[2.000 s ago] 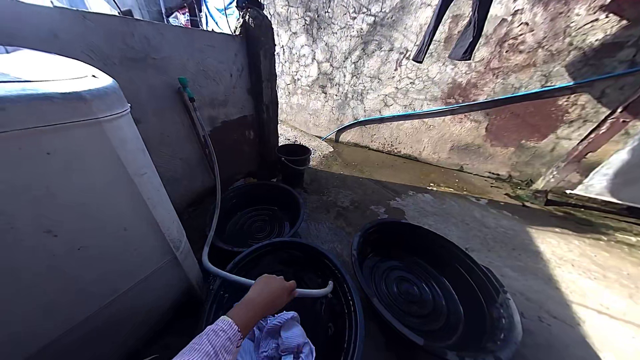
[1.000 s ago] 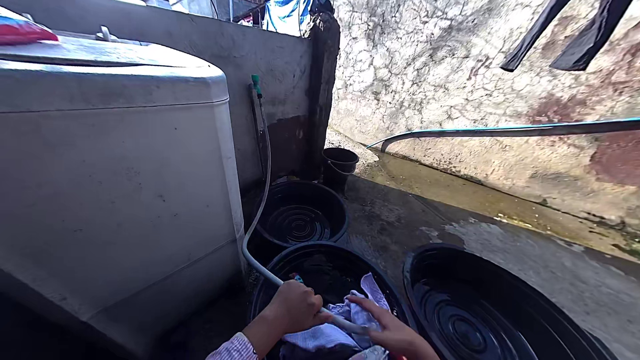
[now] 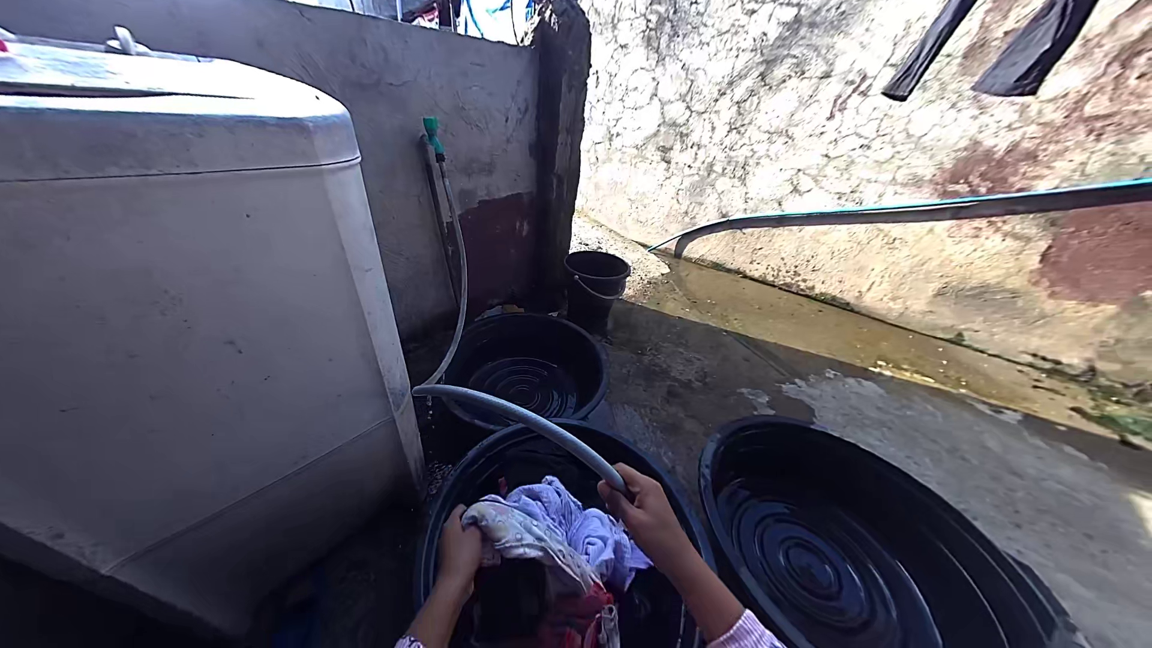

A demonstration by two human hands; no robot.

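My left hand point(image 3: 460, 551) grips the edge of a pale patterned cloth point(image 3: 515, 531) at the left side of a round black plastic tub point(image 3: 438, 531). My right hand point(image 3: 643, 515) is closed around a pale flexible hose point(image 3: 531, 418) above the same tub. From that hand the hose arches left over the tub's far rim and bends near the white machine; a stretch runs up to a green tap fitting point(image 3: 433, 135) on the wall. Light purple cloth point(image 3: 598, 540) lies in the tub between my hands, with red and dark fabric nearer to me.
A white appliance, seemingly a washing machine point(image 3: 198, 342), stands at left. Behind the tub are a smaller black basin point(image 3: 589, 378) and a black bucket point(image 3: 591, 286). A large black oval tub point(image 3: 945, 504) is at right. A blue-topped pipe point(image 3: 900, 214) slopes along the cracked wall; dark garments point(image 3: 1035, 54) hang above.
The left hand, earlier on the hose, now holds the pale cloth. The right hand has come into view and now holds the hose. The cloth is lifted and spread higher in the tub.
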